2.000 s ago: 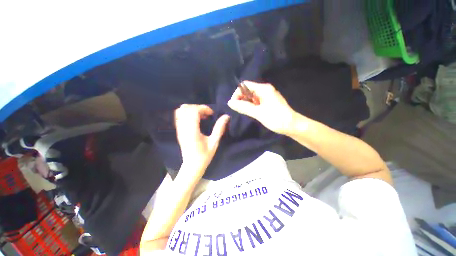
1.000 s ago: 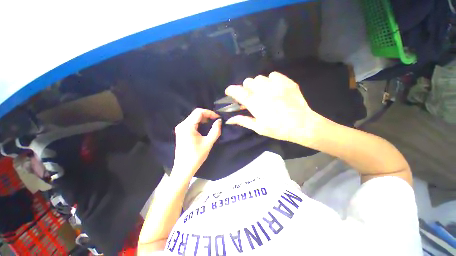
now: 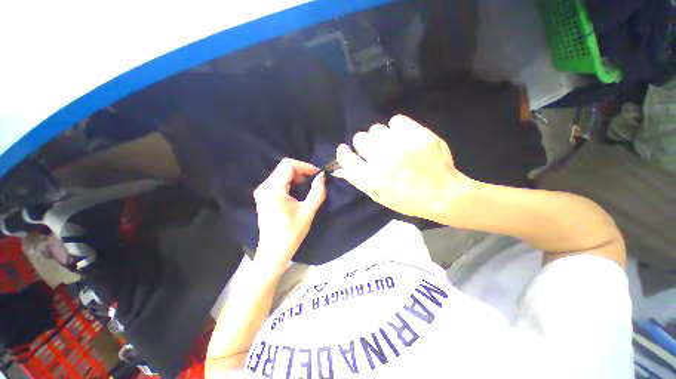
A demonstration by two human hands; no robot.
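Note:
Dark navy cloth lies bunched across my lap. My left hand pinches a bit of the navy cloth between thumb and forefinger. My right hand is closed around the thread snips; only the short dark tip shows, touching or very near my left fingertips. The rest of the snips is hidden in the fist. No loose thread can be made out.
A white table top with a blue edge curves across the upper left. A green basket is at upper right. A red crate with dark cloth is at lower left. A brown flat piece lies left of the lap.
My right hand has turned and closed more around the snips, with their tip now at my left fingertips. My left thumb and forefinger, apart two seconds ago, are now pinched together on the cloth.

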